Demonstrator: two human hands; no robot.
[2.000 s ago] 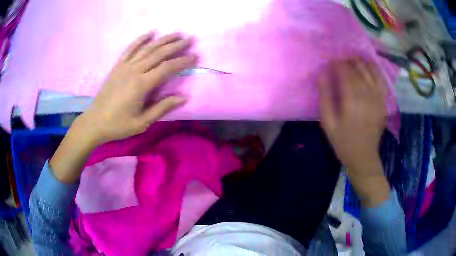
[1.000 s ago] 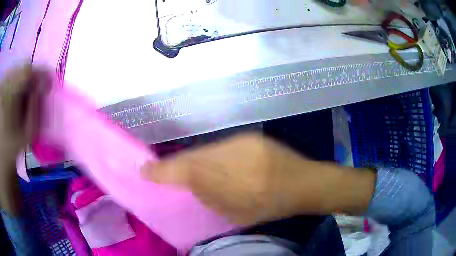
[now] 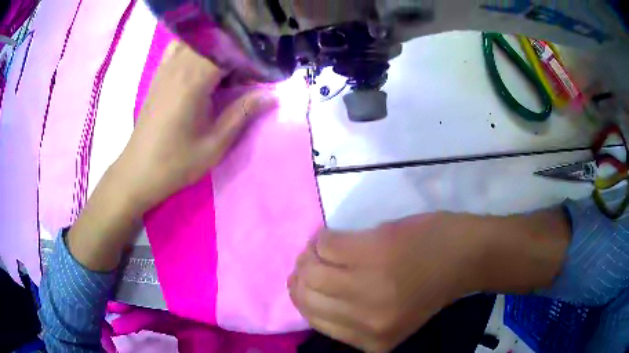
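Note:
A fabric panel (image 3: 265, 207), pale pink with a hot pink strip along its left side, lies under the sewing machine head (image 3: 324, 41). Its right edge runs down from the bright lamp spot at the needle. My left hand (image 3: 179, 124) lies on the panel left of the needle, fingers towards the presser foot, some hidden behind the machine head. My right hand (image 3: 372, 276) has its fingers curled at the panel's lower right edge, near the table front, holding it.
Stacked pink cut pieces (image 3: 65, 117) lie at left. Scissors (image 3: 576, 172) lie at right, with a green-handled tool (image 3: 514, 83) and a red-and-white stick (image 3: 557, 69) behind. A ruler strip (image 3: 140, 270) edges the table. Crumpled pink fabric (image 3: 148, 324) and a blue basket (image 3: 545, 320) are below.
The view has shifted to the machine head. The pink panel, earlier blurred between my hands over the table's front edge, now lies at the needle. My left hand has moved onto it, my right to its lower edge.

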